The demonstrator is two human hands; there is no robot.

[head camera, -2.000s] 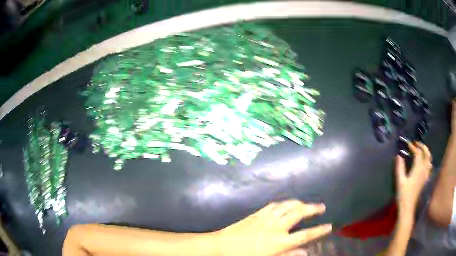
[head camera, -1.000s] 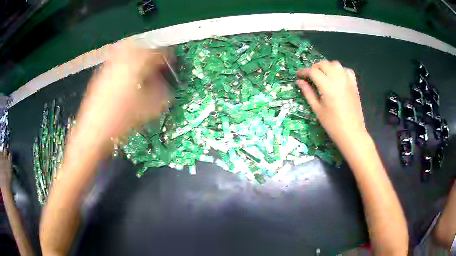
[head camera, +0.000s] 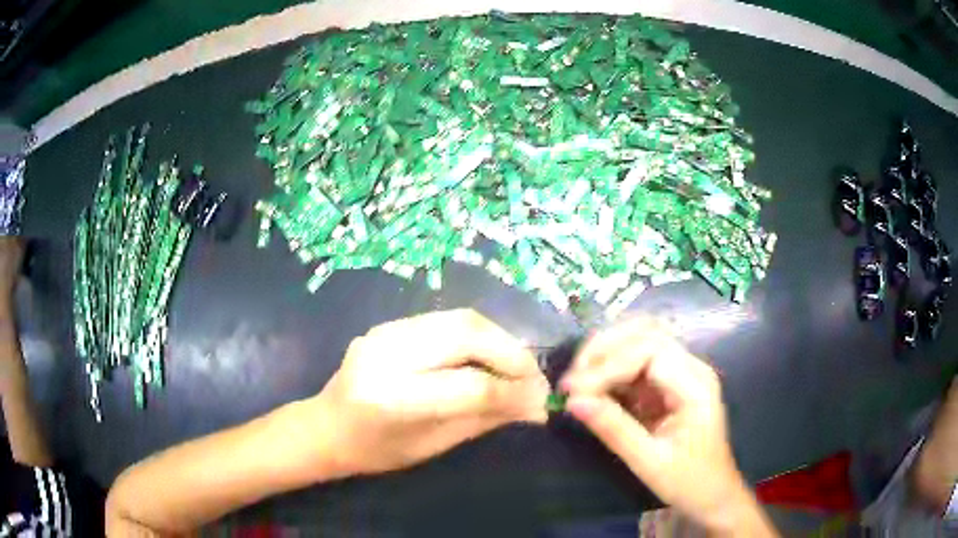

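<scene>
A large loose heap of small green circuit boards (head camera: 504, 158) lies in the middle of the dark table. My left hand (head camera: 441, 389) and my right hand (head camera: 646, 405) meet in front of it, fingertips almost together. Between them is a small dark housing (head camera: 560, 363) with a bit of green board (head camera: 556, 401) at its lower end. My left fingers hold the housing; my right thumb and forefinger pinch at the green board. The fingers cover most of both pieces, so how far the board sits in the housing cannot be told.
Long green board strips (head camera: 128, 263) lie in a bundle at left, with dark housings (head camera: 200, 200) beside them. Black housings (head camera: 893, 242) are grouped at right. A white edge strip (head camera: 210, 61) borders the far side. Other people's arms (head camera: 16, 357) show at both sides. Red cloth (head camera: 807, 483) is at lower right.
My left hand has come back from the heap's left side and my right hand from its right side. They now meet near me with the housing and board between them.
</scene>
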